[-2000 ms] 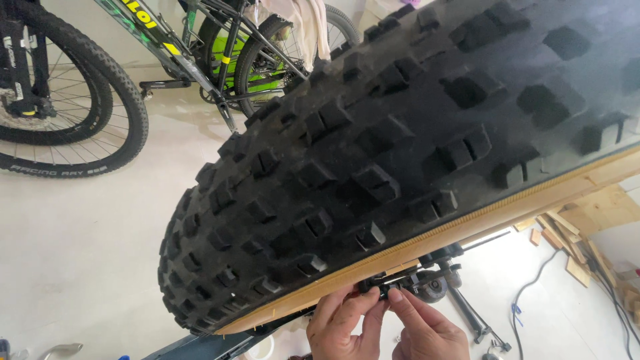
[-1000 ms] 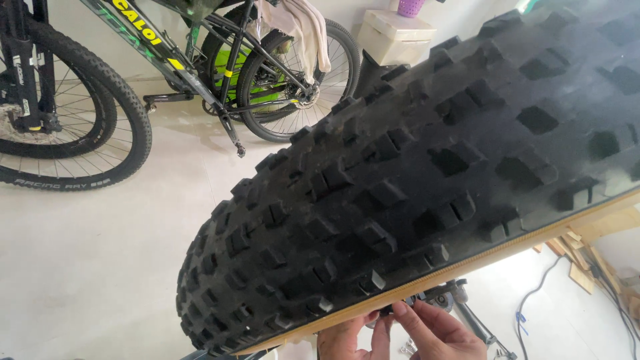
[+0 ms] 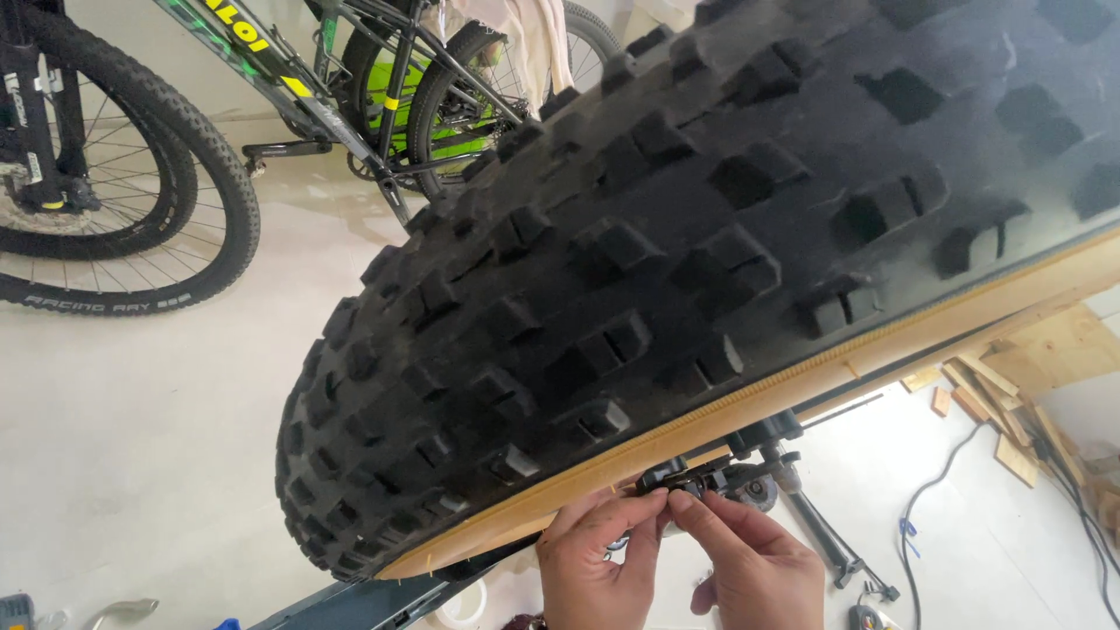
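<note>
A knobby black bicycle tire (image 3: 604,289) with a tan sidewall (image 3: 560,477) fills the middle of the head view. Just below the sidewall, my left hand (image 3: 595,560) and my right hand (image 3: 757,564) meet at a small black bicycle part (image 3: 678,477). Thumb and fingertips of each hand pinch at its lower edge; what exactly lies between them is partly hidden. Close to the right of the fingers are more black metal parts (image 3: 766,433). Under the tire a dark bicycle frame tube (image 3: 350,604) runs toward the lower left.
Other bicycles (image 3: 289,87) stand at the upper left, a light cloth (image 3: 525,44) draped over one. Wooden offcuts (image 3: 1006,394) and a black cable (image 3: 927,499) lie at the right. A black stand leg (image 3: 822,525) angles down beside my right hand. A white ring (image 3: 461,604) sits at the bottom.
Both hands stay together at the small black part, with more of them showing below the tire than one second ago. The view has shifted slightly.
</note>
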